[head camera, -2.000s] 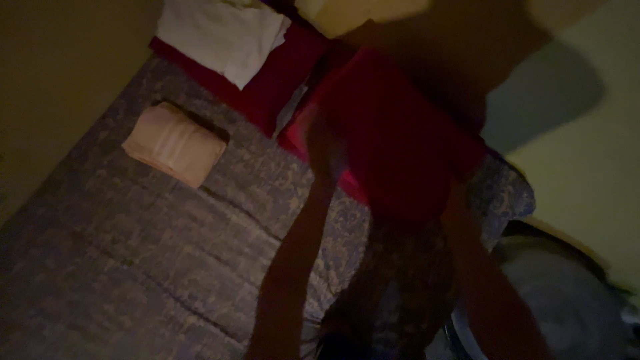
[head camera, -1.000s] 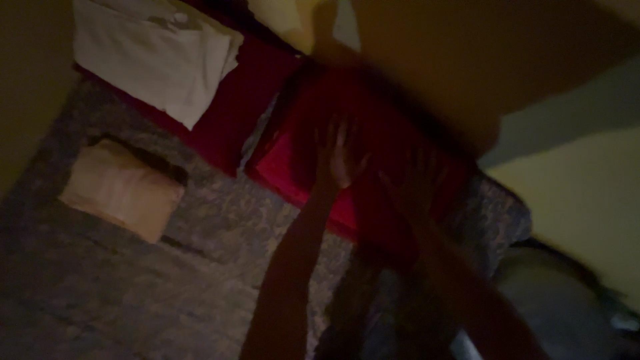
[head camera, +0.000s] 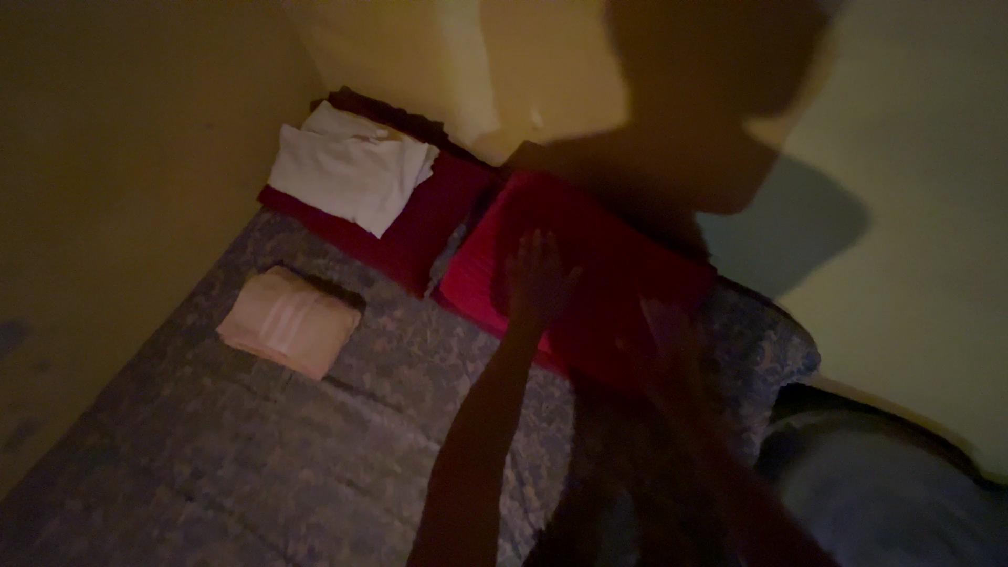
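Observation:
A red pillow (head camera: 591, 228) lies at the head of a bed with a patterned cover (head camera: 331, 457). My left hand (head camera: 541, 279) rests flat on or just over the pillow's left half, fingers spread, holding nothing. Over its right half is my right hand (head camera: 665, 335), dim and blurred, with nothing visible in it. To the left lies a dark red pillow (head camera: 453, 205) with a folded white cloth (head camera: 346, 169) on top. A folded peach towel (head camera: 291, 323) with pale stripes sits on the bed cover, apart from the pillows.
Walls stand behind the pillows and along the left (head camera: 157, 157); a large shadow falls on the far wall (head camera: 551, 71). A rounded grey object (head camera: 874, 480), too dark to name, is beside the bed at the lower right. The room is dim.
Two seconds ago both hands were at the red pillow's near and side edges; one second ago they were spread over its top. The view has shifted.

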